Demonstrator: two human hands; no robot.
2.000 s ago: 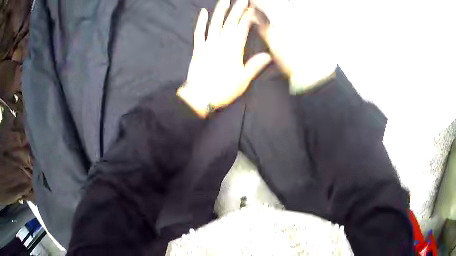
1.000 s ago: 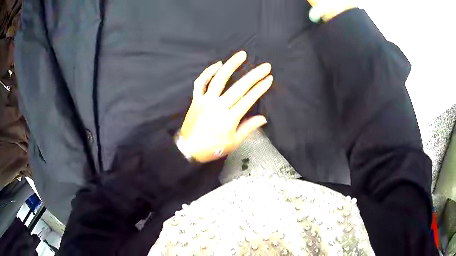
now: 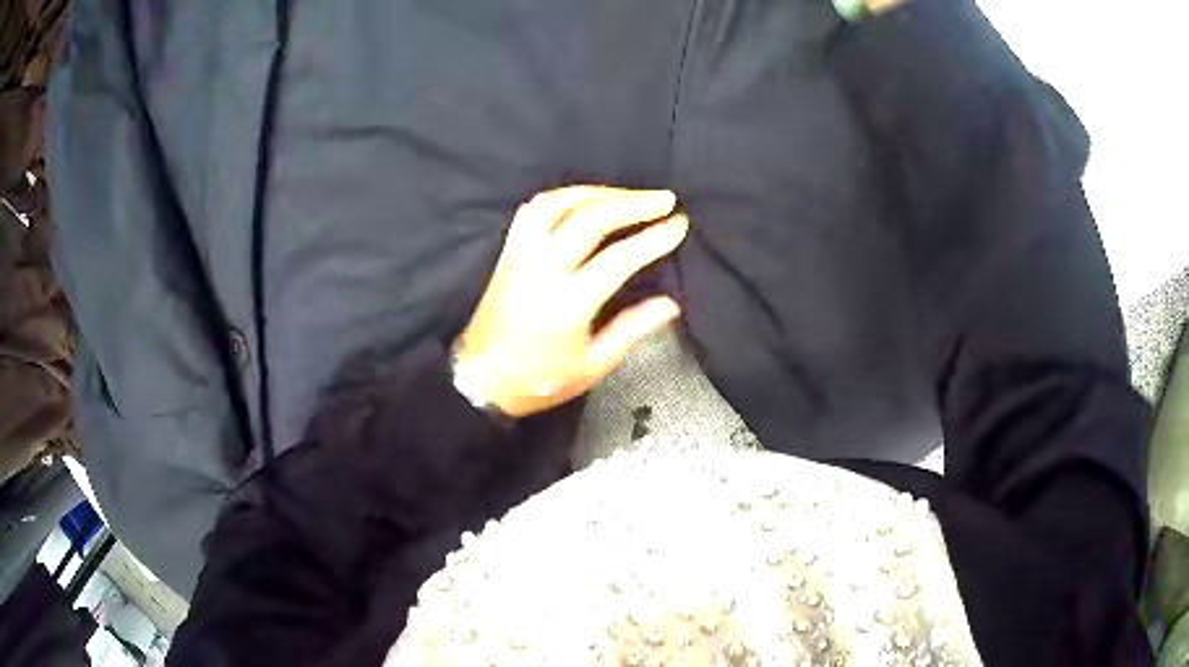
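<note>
A large dark navy-grey coat (image 3: 391, 91) covers most of the view, with long folded edges on its left side and a thin straight seam line near the middle. A small round button (image 3: 239, 345) shows near a folded edge. My left hand (image 3: 561, 300) rests on the coat at the centre, its fingers bent and its fingertips at the seam. I cannot tell whether it pinches the cloth. My right hand is cut off by the top edge; only the wrist with a pale green bangle (image 3: 850, 7) shows there.
A brown cloth pile (image 3: 33, 326) lies at the far left. A white table surface (image 3: 1134, 130) shows at the upper right, and a speckled part (image 3: 652, 391) below my left hand. An olive bundle (image 3: 1171, 482) is at the right edge. My bead-studded top fills the bottom.
My left hand has moved down from the top middle, and its fingers have bent. My right hand has moved up and right, out of the picture. The coat now covers more of the table.
</note>
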